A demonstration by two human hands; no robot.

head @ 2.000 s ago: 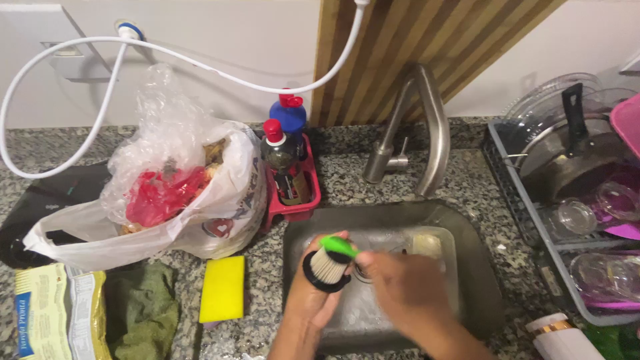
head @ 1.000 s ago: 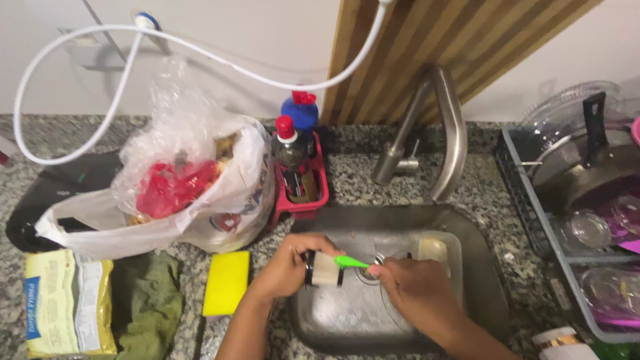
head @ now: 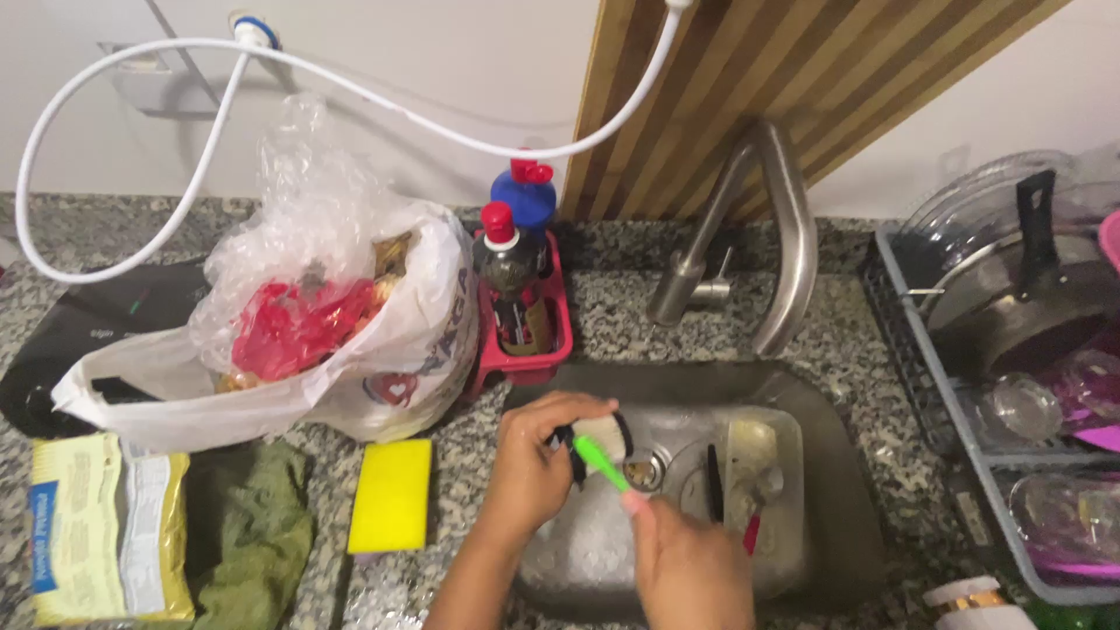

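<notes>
Over the left part of the steel sink (head: 827,534), my left hand (head: 538,455) grips a round black part with pleated pale material, which looks like a filter (head: 604,433). My right hand (head: 691,560) holds a small green-handled brush (head: 600,460), its head against the pleated side; the bristles cannot be made out. Below them in the basin are the drain strainer (head: 645,471) and a clear plastic container (head: 787,490) with a red-handled utensil (head: 752,532) in it. A dark handle (head: 715,481) stands beside the container. The curved steel faucet (head: 787,245) rises behind the sink.
Left of the sink lie a yellow sponge (head: 391,496), a green cloth (head: 249,534) and a yellow package (head: 109,529). Behind them stand a full white plastic bag (head: 420,350) and a red caddy (head: 560,328) with bottles. A grey dish rack (head: 958,385) with a pan and glassware is at right.
The filter-like part has turned between my hands: two seconds ago its pleats faced up, and now it lies more sideways. The green brush now slants down toward my right hand.
</notes>
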